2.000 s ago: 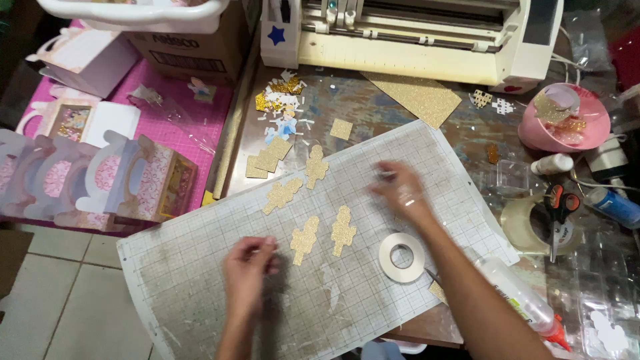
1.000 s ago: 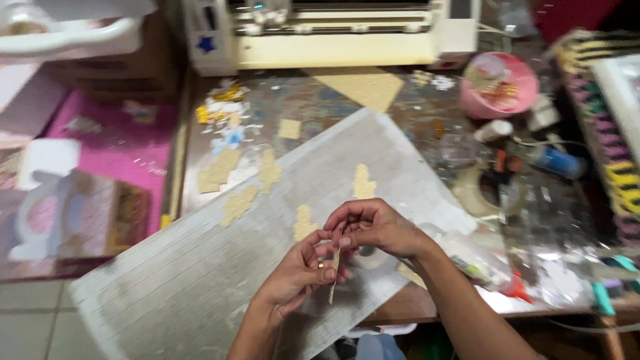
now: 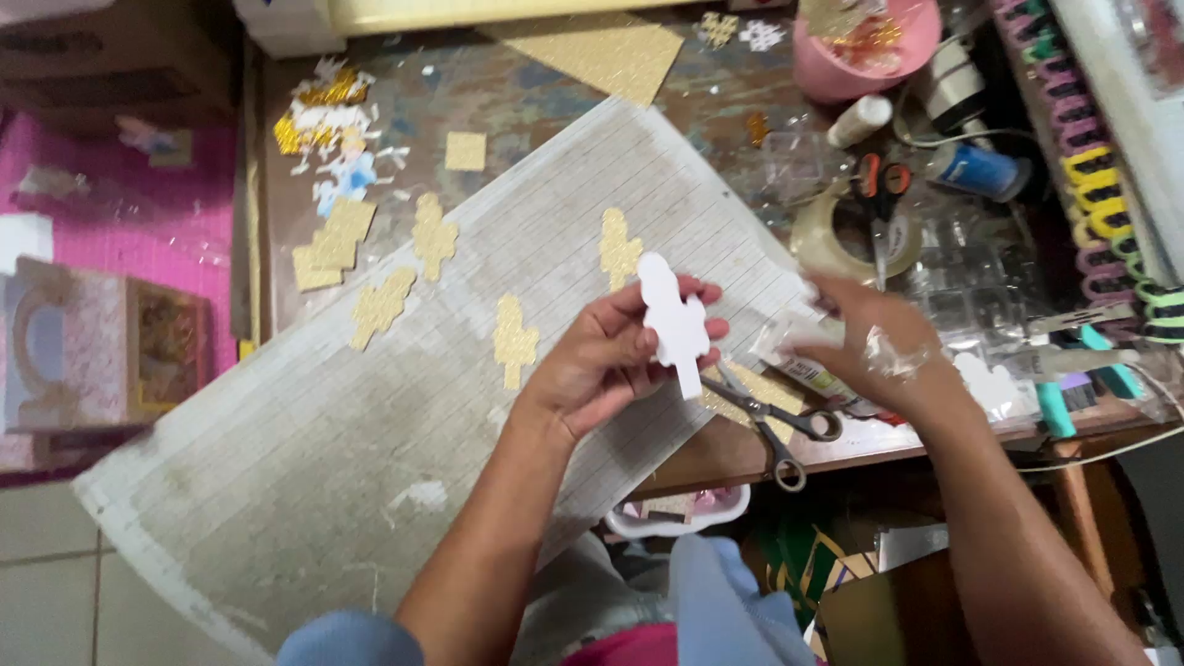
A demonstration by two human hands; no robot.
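Observation:
My left hand (image 3: 615,356) holds a white paper cutout (image 3: 672,324) upright above the gridded cutting mat (image 3: 518,231), its plain side toward me. My right hand (image 3: 874,342), blurred, is over a glue bottle (image 3: 814,370) at the mat's right edge; whether its fingers grip the bottle I cannot tell. Clear tape bits cling to its back. Gold glitter cutouts of a like shape lie on the mat, one (image 3: 515,340) left of my left hand and another (image 3: 618,248) above it. Open metal scissors (image 3: 758,412) rest below the cutout, across a gold glitter sheet piece.
Gold squares (image 3: 344,233) and paper scraps (image 3: 333,120) lie at upper left. At right are a pink cup (image 3: 860,55), a wide tape roll (image 3: 814,231), orange-handled scissors (image 3: 879,203) and a blue-labelled container (image 3: 980,171). Printed boxes (image 3: 102,351) stand on pink material at left.
My hands were together around a small piece one second ago; now they are apart, the right one farther right. The white side of the cutout now faces me. The view has shifted.

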